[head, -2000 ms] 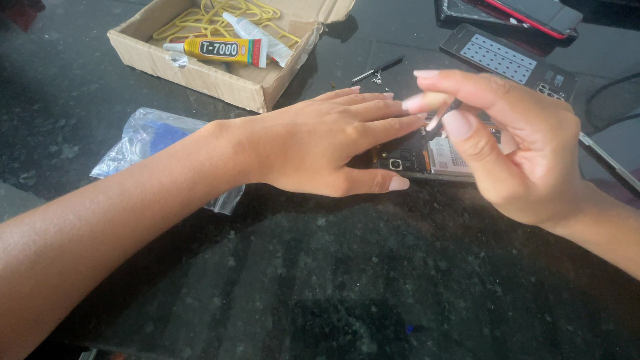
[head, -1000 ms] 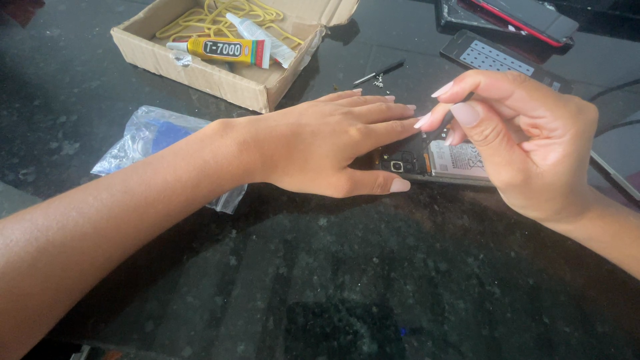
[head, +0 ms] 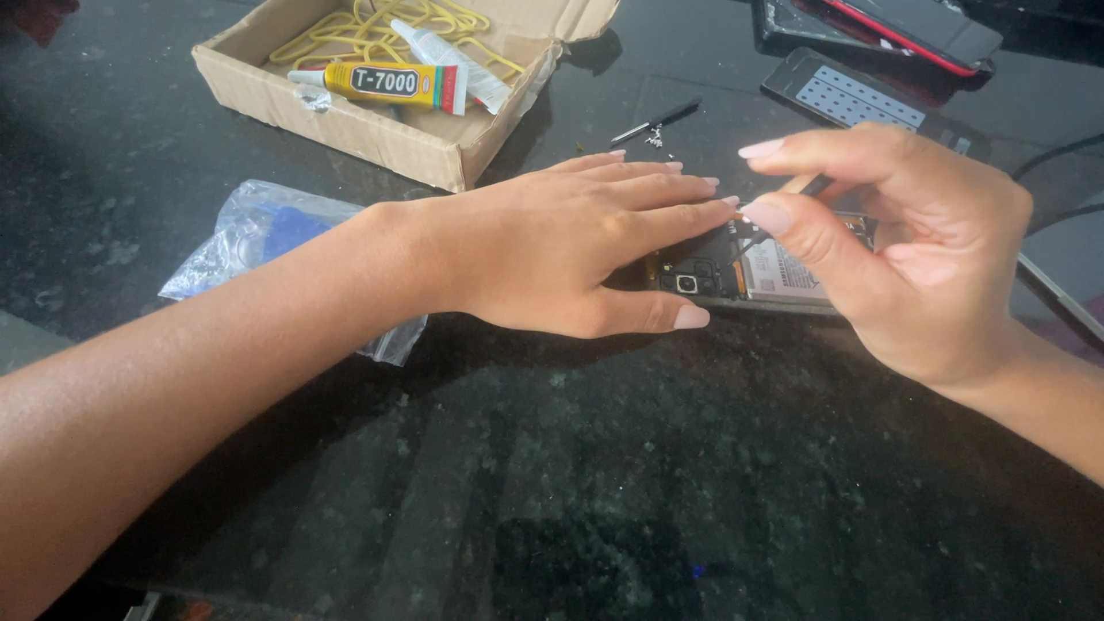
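An opened smartphone lies on the dark speckled stone worktop, its camera module and battery exposed. Flat over its left end rests my left hand, palm down with fingers spread, hiding part of the phone. My right hand pinches a thin dark tool, seemingly a small screwdriver, whose tip points down at the phone beside the battery's left edge. Beyond the fingers of my left hand lie several tiny screws beside a black pen-like tool with a metal shaft.
A cardboard box at the back left holds a T-7000 glue tube, a paler tube and yellow cord. A plastic bag lies under my left forearm. More phones and black cables are at the right.
My right hand has shifted slightly, and the dark tool between its fingers shows more clearly. My left hand has stayed on the phone.
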